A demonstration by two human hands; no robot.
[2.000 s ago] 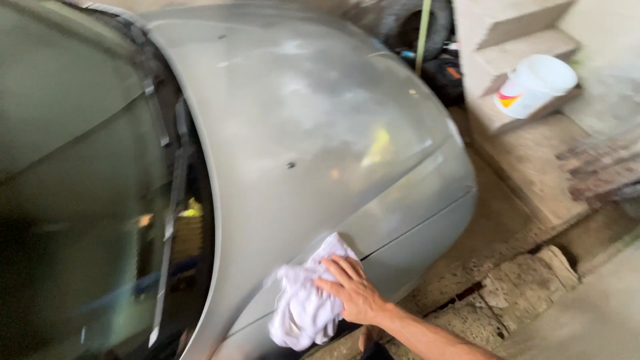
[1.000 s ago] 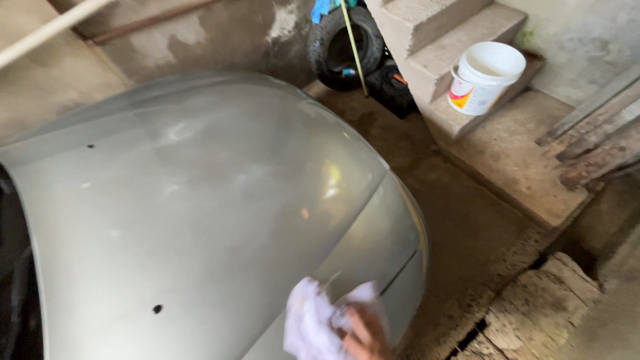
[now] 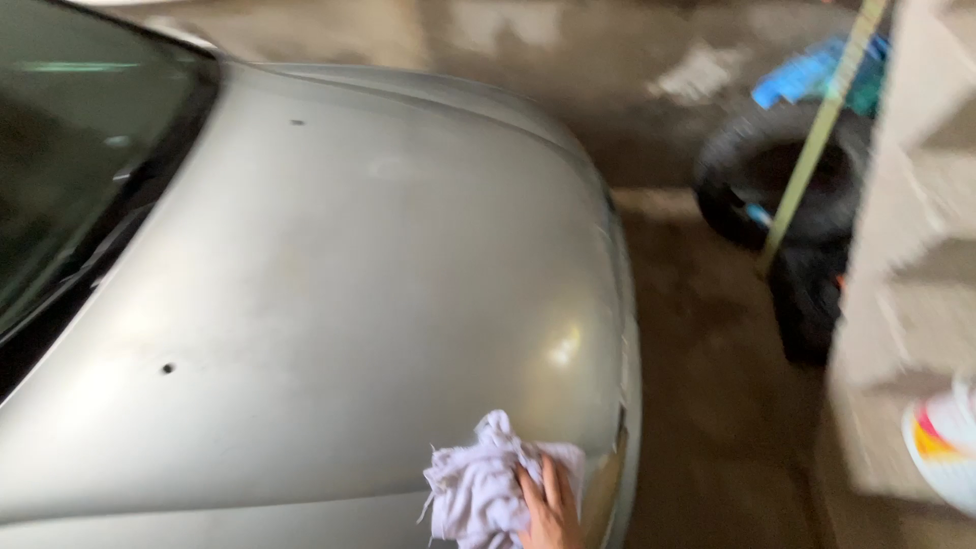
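My right hand (image 3: 550, 507) presses a crumpled white cloth (image 3: 488, 488) with frayed edges onto the silver-grey car hood (image 3: 366, 290), close to its front corner at the bottom of the view. Its fingers are spread over the right side of the cloth. Part of the hand and the wrist are cut off by the lower frame edge. My left hand is out of view. The hood surface looks dull and patchy, with a small dark hole (image 3: 168, 368) toward the windshield (image 3: 84, 114).
Beyond the hood stands a stained wall (image 3: 610, 91). At the right are a tire (image 3: 808, 183) with blue material on it, a leaning yellowish pole (image 3: 820, 137), a black object (image 3: 804, 305), concrete steps (image 3: 877, 427) and a white bucket (image 3: 949, 442).
The view has swung considerably. My right hand and the cloth, earlier over the hood's side seam near the fender, are now by the front corner; the hand stays on the cloth.
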